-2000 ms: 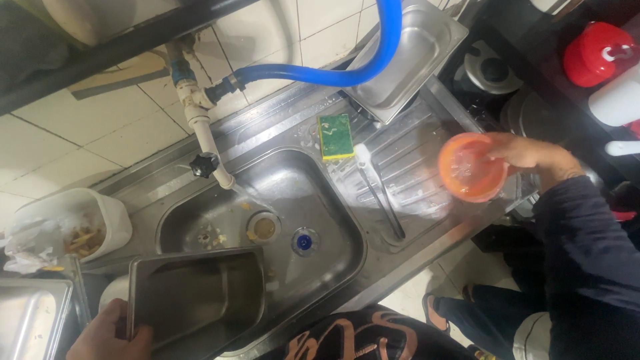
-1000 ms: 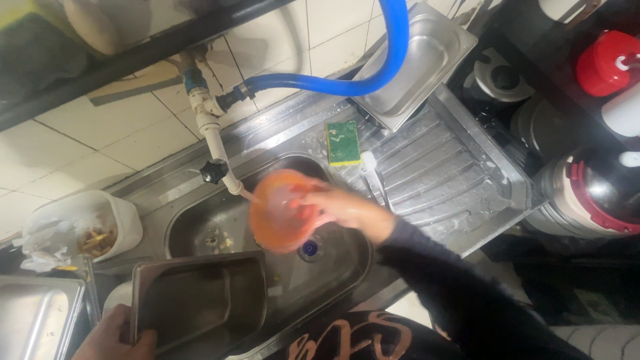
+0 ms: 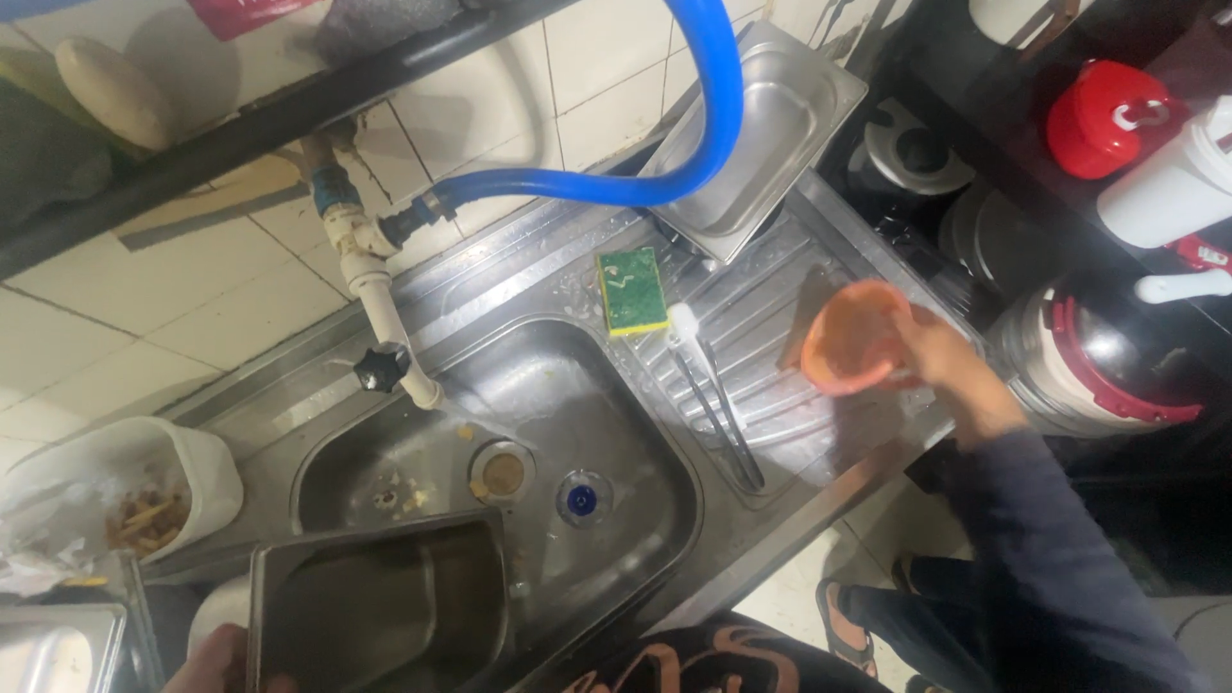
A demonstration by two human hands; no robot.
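My right hand (image 3: 938, 361) grips the rim of an orange plastic bowl (image 3: 835, 337) above the ribbed steel drainboard. At the lower left, my left hand (image 3: 223, 664) holds the edge of a deep steel food pan (image 3: 380, 606), which tilts over the near left side of the sink basin (image 3: 587, 385). Water runs from the white plastic tap (image 3: 397, 332) into the basin. A green and yellow sponge (image 3: 632, 291) lies beside the basin. Metal tongs (image 3: 717, 414) and a white-ended utensil (image 3: 685, 325) rest on the drainboard.
A blue hose (image 3: 577, 186) arches from the tap pipe past another steel pan (image 3: 760, 144). A white tub with scraps (image 3: 207, 472) stands left of the basin. A dark shelf edge (image 3: 241, 130) crosses above. At right are a red-rimmed container (image 3: 1121, 356) and a person's sandalled foot (image 3: 847, 626).
Over the last second my right hand has moved right with the orange bowl, from above the basin to above the drainboard. My left hand still holds the steel pan.
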